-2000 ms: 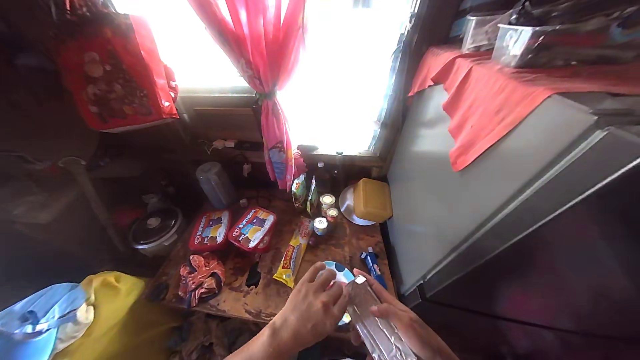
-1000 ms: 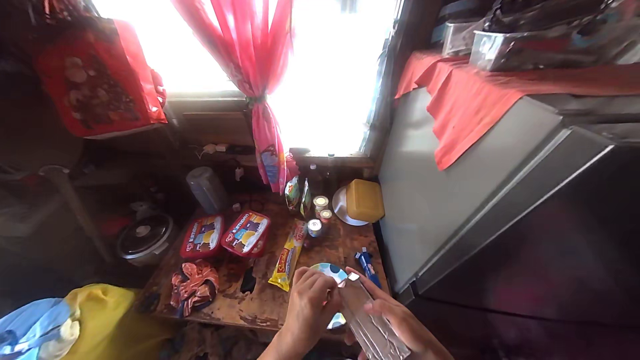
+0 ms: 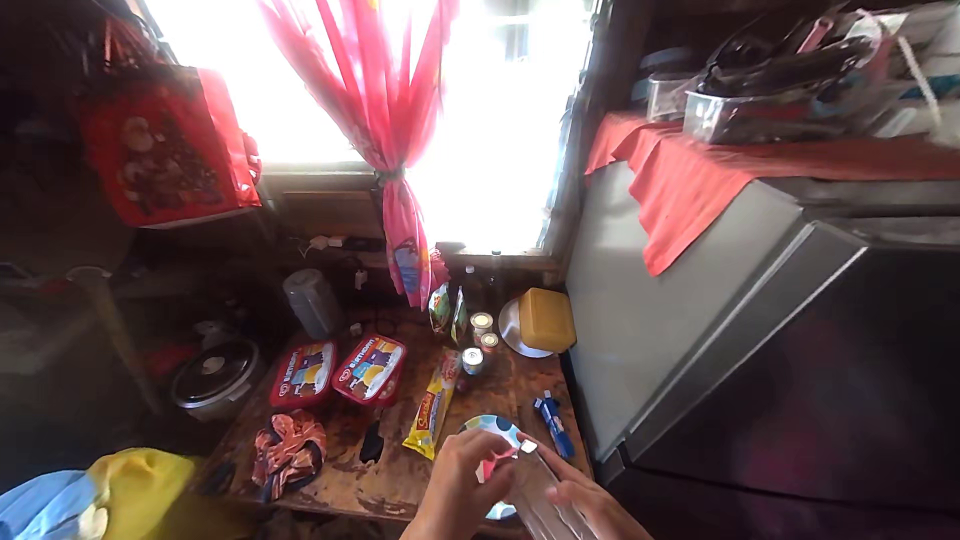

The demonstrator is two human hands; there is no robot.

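Observation:
My right hand (image 3: 589,499) holds a clear plastic package (image 3: 546,499) at the bottom centre, with the thumb across its side. Beside its upper end is my left hand (image 3: 469,476), fingers bent around a small pink piece (image 3: 491,466); whether they grip it is not clear. Under both hands lies a plate with blue dots (image 3: 491,426), partly hidden. A yellow snack packet (image 3: 433,409) rests left of the plate, and a blue packet (image 3: 553,427) lies on its right. Two red tubs with printed lids (image 3: 369,367) stand farther left on the worn wooden table (image 3: 360,480).
Several small cans (image 3: 472,360) and a yellow container (image 3: 547,321) on a round metal lid stand at the back. A crumpled cloth (image 3: 289,454) lies at the left front. The grey refrigerator (image 3: 637,300) borders the right side, and a rice cooker (image 3: 215,375) sits left of the table.
My left fingers have moved slightly apart near the package's upper end, and a pink piece now shows there. The package stays in my right hand.

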